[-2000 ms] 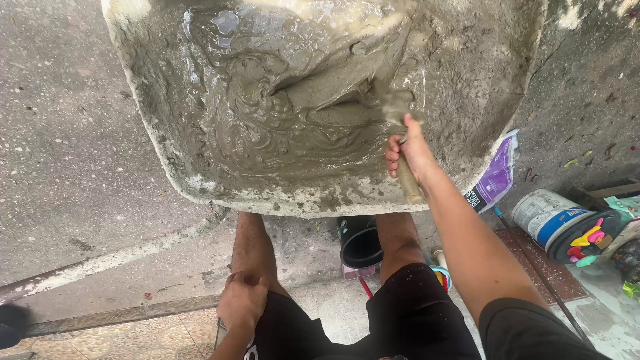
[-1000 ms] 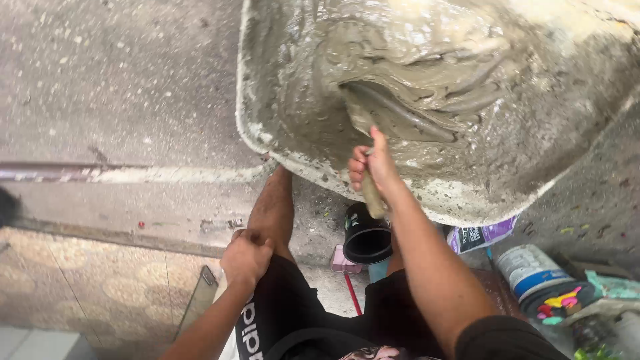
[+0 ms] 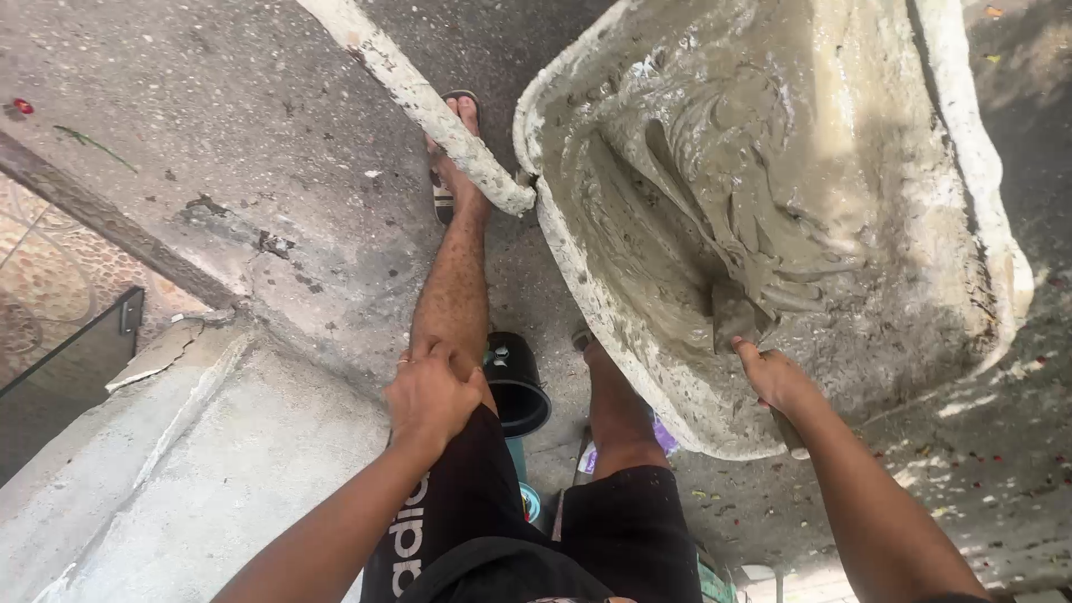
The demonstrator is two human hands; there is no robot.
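Wet grey mortar (image 3: 737,193) covers much of a crusted mixing tub (image 3: 578,293) at the right. My right hand (image 3: 779,381) grips the handle of a trowel (image 3: 733,316) near the tub's lower edge. The trowel's blade is partly coated with mortar and rests in it; its far end is hard to make out. A long groove runs through the mortar up and left from the blade. My left hand (image 3: 435,394) rests on my left knee with its fingers bent, and I see no tool in it.
A black bucket (image 3: 517,385) stands between my legs. A mortar-crusted pole (image 3: 427,109) reaches the tub's left edge, above my sandalled left foot (image 3: 456,159). At lower left are a pale concrete ledge (image 3: 251,427) and a dark glass panel (image 3: 75,368). A purple bag (image 3: 662,435) shows below the tub.
The trowel has moved through the mortar, whose grooves have a new shape. My left hand stays at my knee. The view has swung, placing the tub farther right.
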